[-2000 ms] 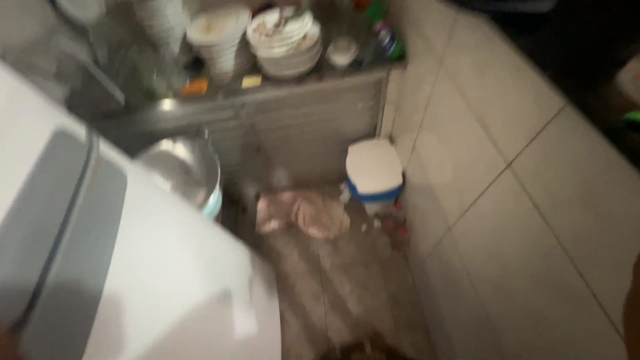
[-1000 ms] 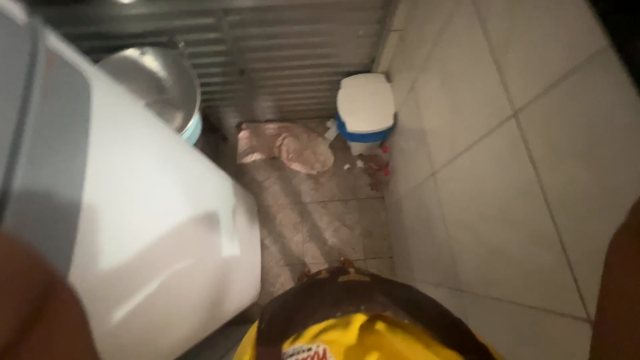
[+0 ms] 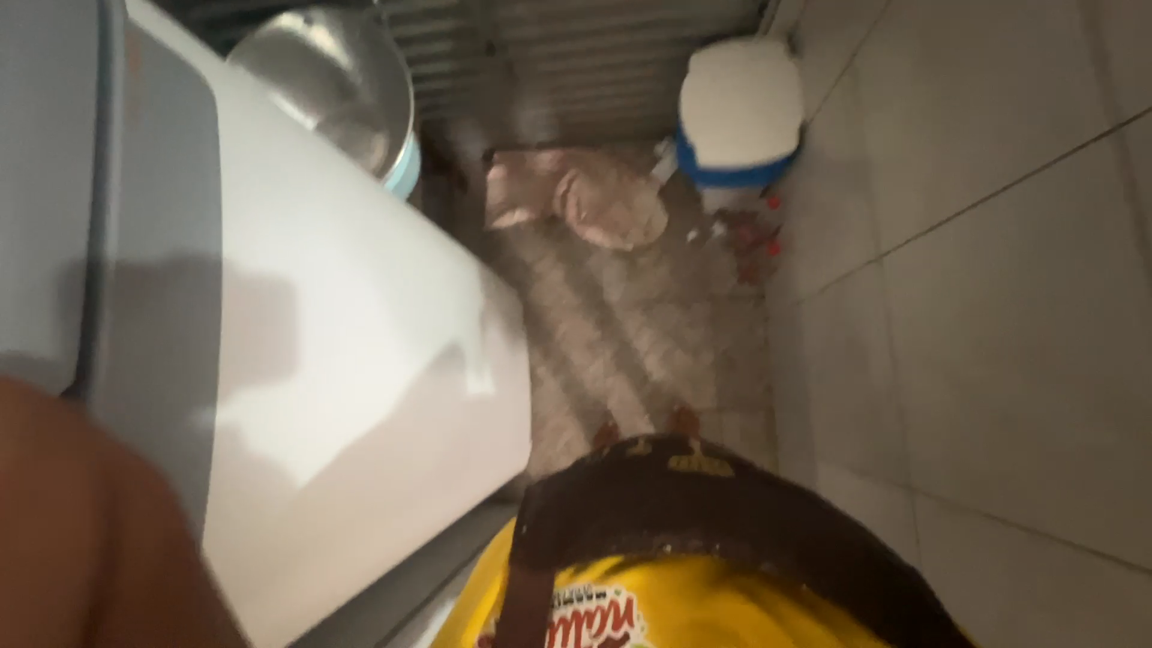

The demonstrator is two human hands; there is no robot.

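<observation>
Blurred skin fills the lower left corner, close to the camera and beside the grey front of a white appliance [image 3: 360,342]; it is an arm or part of a hand, and no fingers can be made out. My right hand is outside the view. A yellow shirt [image 3: 720,594] with printing and a dark apron or garment [image 3: 684,513] cover my body at the bottom. Past my feet, a crumpled pale cloth [image 3: 612,207] lies on the tiled floor.
A large metal pot [image 3: 333,81] rests behind the appliance, with a light blue container partly under it. A bin with a white lid [image 3: 742,103] and blue rim stands by the tiled wall [image 3: 990,297]. Small red and white scraps [image 3: 747,238] lie on the floor [image 3: 648,315] beside it.
The view has tipped down from the counter with stacked plates to the floor and my body. The skin at the right edge one second ago is out of view.
</observation>
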